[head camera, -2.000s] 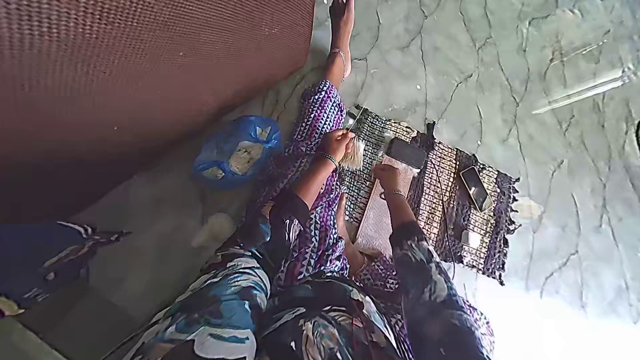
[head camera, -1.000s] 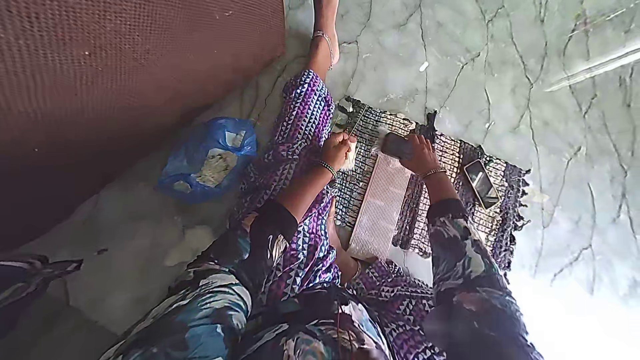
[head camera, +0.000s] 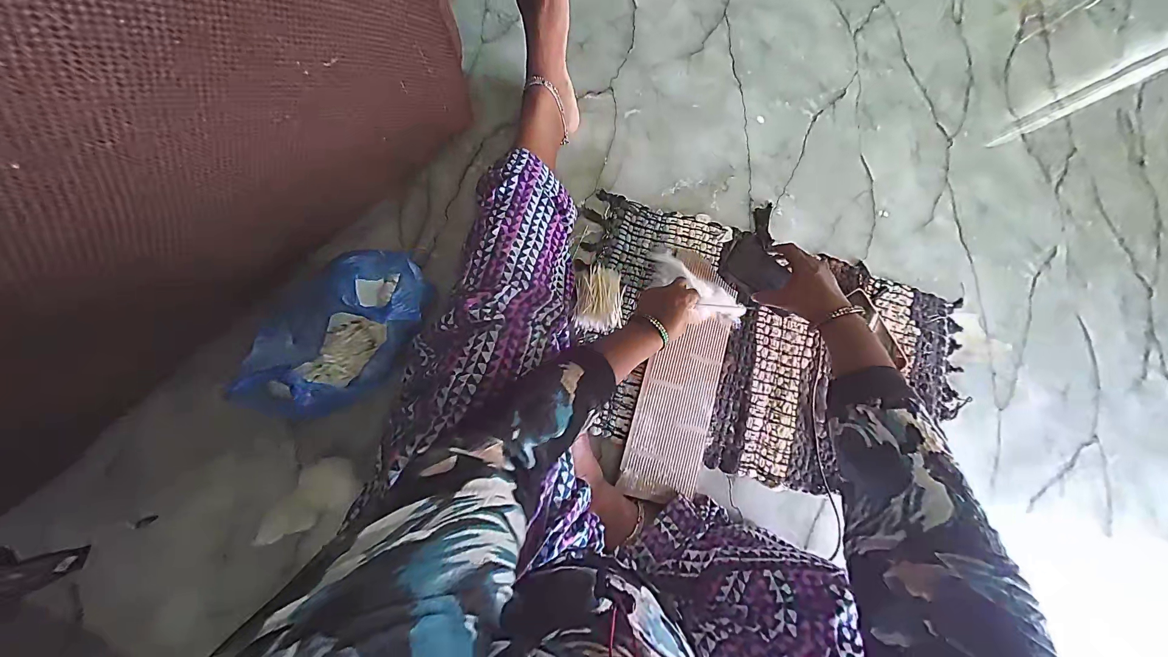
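My left hand (head camera: 671, 306) grips a tuft of white cotton fibre (head camera: 716, 306) over the upper part of a long ribbed board (head camera: 675, 401). My right hand (head camera: 808, 287) has its thumb and fingers around the edge of a dark pouch-like object (head camera: 753, 263), just right of the cotton. The board lies across a woven rag mat (head camera: 785, 392), its lower end by my folded foot. A bundle of thin pale sticks or wicks (head camera: 599, 298) rests at the mat's left side, near my outstretched leg.
A blue plastic bag (head camera: 351, 315) with pale material lies on the marbled floor, left of my leg. Partly hidden behind my right wrist is a phone (head camera: 881, 324) on the mat. A brown textured surface (head camera: 210, 155) fills the upper left. A dark cable (head camera: 817, 438) runs by my right forearm.
The pale bundle, in my left hand two seconds ago, now lies beside it. White cotton now shows in my left hand. My right hand has moved from the board to the dark object.
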